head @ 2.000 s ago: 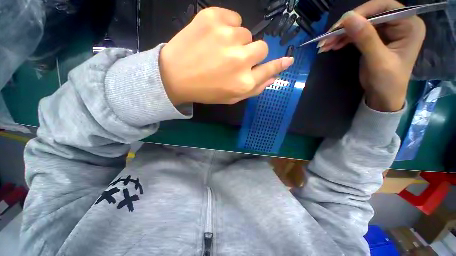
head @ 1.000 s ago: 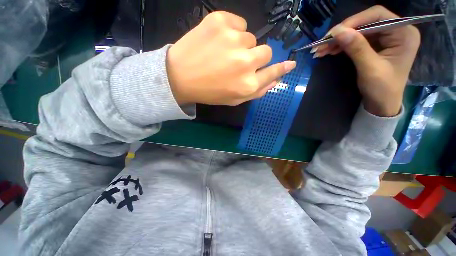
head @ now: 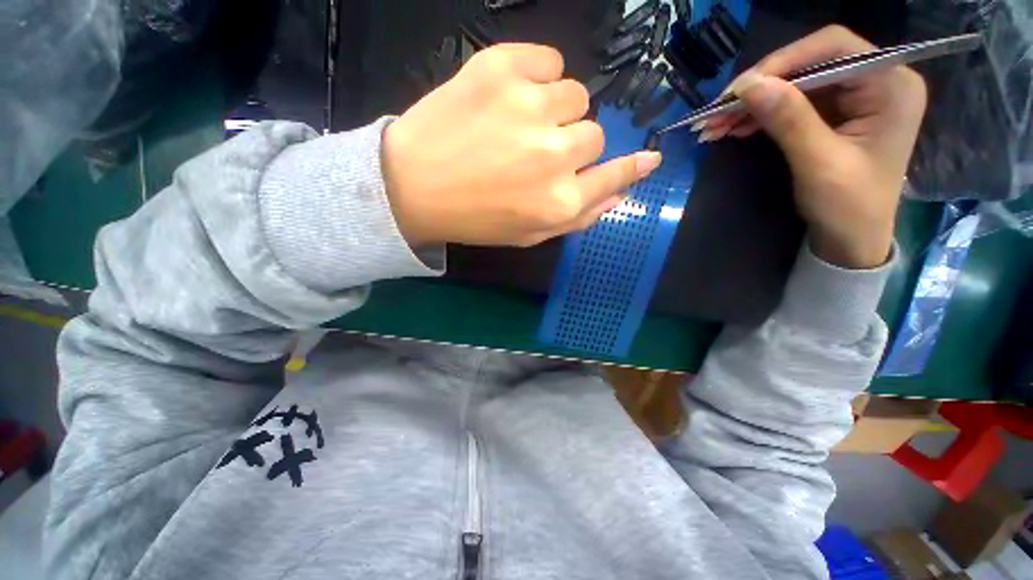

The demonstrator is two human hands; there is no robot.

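Note:
My left hand [head: 510, 153] is curled over the black mat, its index finger pointing right, with a small black part [head: 654, 141] at the fingertip. My right hand [head: 833, 130] holds silver tweezers [head: 838, 77] like a pen. The tweezers' tips reach the small black part. The blue carrier sheet [head: 600, 278] lies below the hands, dotted with rows of small dark marks and shining in places. Whether a die-cut piece is between the tips is too small to tell.
Black plastic parts [head: 634, 51] lie piled at the sheet's far end, more at the mat's upper left. Clear bags stand at the left [head: 57, 91] and right [head: 974, 125]. A blue-silver strip [head: 935, 289] lies at the right on the green bench [head: 453, 312].
My right hand and the tweezers have moved left and slightly down. The tips have come to the small black part at my left fingertip. My left hand has shifted only slightly.

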